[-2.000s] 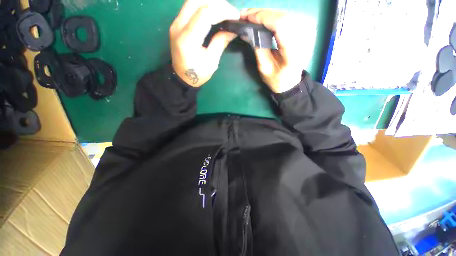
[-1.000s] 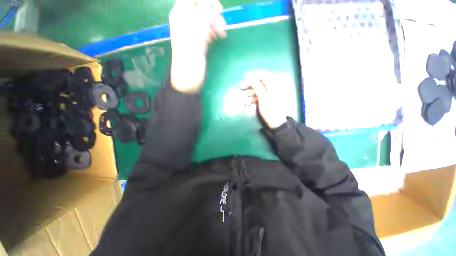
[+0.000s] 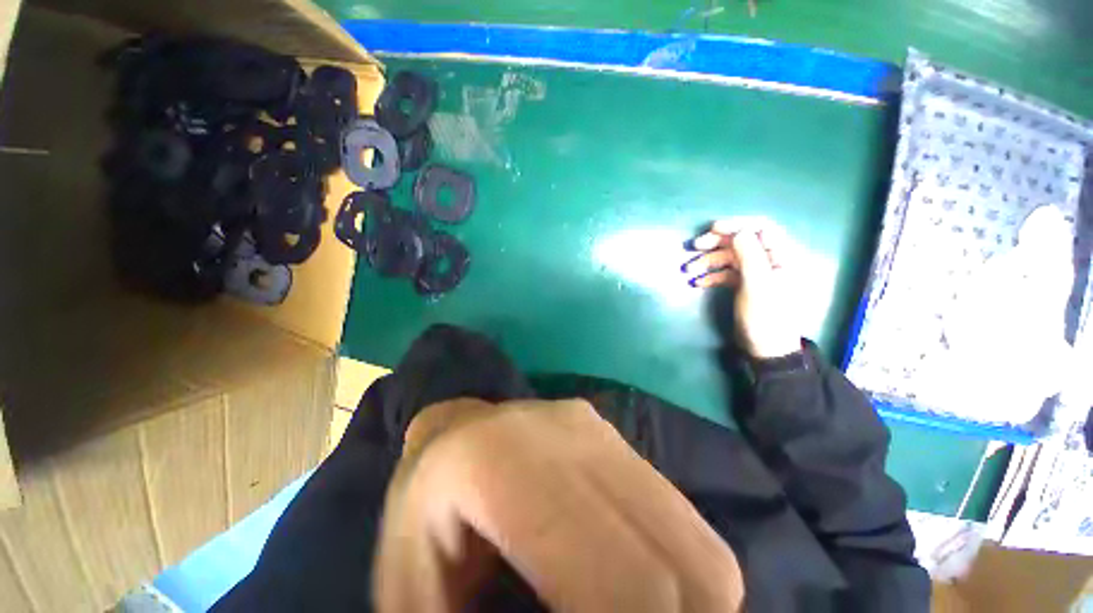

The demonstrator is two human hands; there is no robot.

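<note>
My left hand (image 3: 551, 509) is raised close to the camera at the bottom, large and blurred. Its back shows, its fingers bend down and are cut off by the edge, so its grip is hidden. My right hand (image 3: 755, 281) rests on the green bench right of centre, fingers loosely bent and apart, with nothing visible in it. Soft black rings (image 3: 445, 211) with centre holes lie at the left of the bench, several overlapping. More rings are heaped in the open brown carton (image 3: 156, 437).
A tray (image 3: 881, 269) with patterned lining and blue edge stands right of my right hand and holds whitish translucent sheets (image 3: 1013, 293). A blue strip (image 3: 767, 66) crosses the bench's far side, green surface beyond. Another carton (image 3: 1019, 581) is at bottom right.
The dark part held between both hands is gone from view. My left hand went to the far blue strip, then back toward the camera. The view shifted left, showing more of the carton.
</note>
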